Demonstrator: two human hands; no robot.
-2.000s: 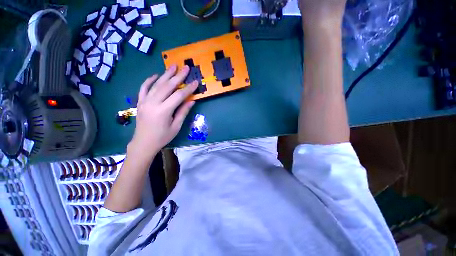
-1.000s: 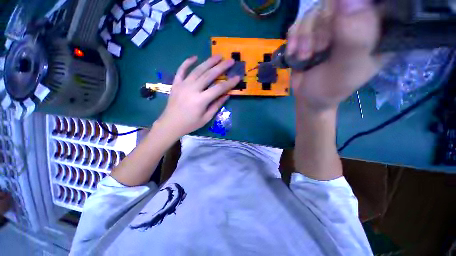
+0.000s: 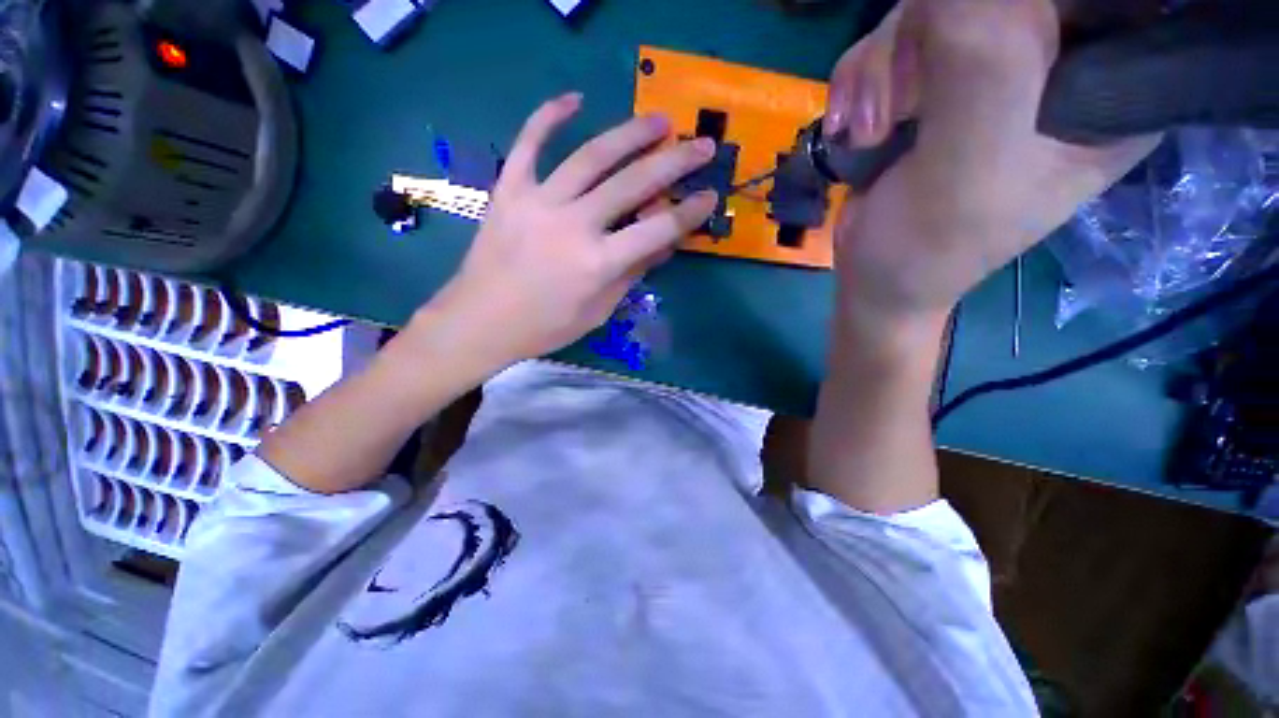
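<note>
The orange fixture (image 3: 765, 101) lies on the green mat with black module housings in its two cut-outs. My left hand (image 3: 568, 232) lies over its left part, fingertips on the left module housing (image 3: 710, 171), partly covering it. My right hand (image 3: 947, 154) is closed around the dark electric screwdriver (image 3: 1164, 77). Its thin tip points left and reaches the left module's right side; whether it touches a screw is too small to tell. The driver's front end partly covers the right module housing (image 3: 797, 197).
A gold-yellow strip with a black end (image 3: 446, 197) lies left of my left hand. Blue and clear film bits (image 3: 628, 334) lie near the bench edge. A grey machine (image 3: 168, 154) stands left, above a white blister tray (image 3: 190, 407). A clear bag (image 3: 1171, 232), thin rod (image 3: 1018, 302) and black cord (image 3: 1066, 368) lie right.
My right hand has come back from the far side of the bench with the screwdriver over the fixture. My left hand stays on the left module. The camera view has shifted.
</note>
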